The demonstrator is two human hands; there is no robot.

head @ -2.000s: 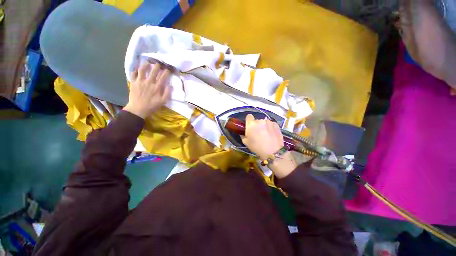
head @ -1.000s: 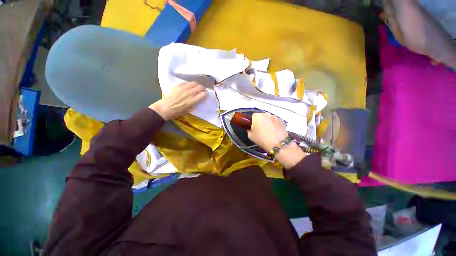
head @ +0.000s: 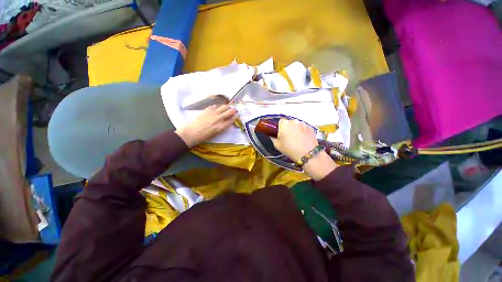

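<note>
The garment piece (head: 297, 108) lies white side up over the grey padded board (head: 110, 124), with narrow yellow strips along its far and right parts and yellow cloth hanging towards me. My right hand (head: 296, 142) is closed around the red-brown handle of the steam iron (head: 261, 144), whose pointed plate rests on the near side of the white cloth. My left hand (head: 209, 125) lies on the white cloth just left of the iron, fingers together near a seam. Its fingertips touch the cloth; whether they pinch it I cannot tell.
A yellow table cover (head: 286, 30) lies beyond the board, with a blue bar (head: 172, 44) across it. The dark iron rest (head: 385, 107) is at the right, the hose (head: 366, 153) trailing past it. A magenta cover (head: 451, 66) is far right. Yellow cloth (head: 432, 242) hangs lower right.
The view has shifted and turned. My left hand has moved right along the white cloth, closer to the iron. My right hand stays on the iron handle. The seam beside the iron lies straighter.
</note>
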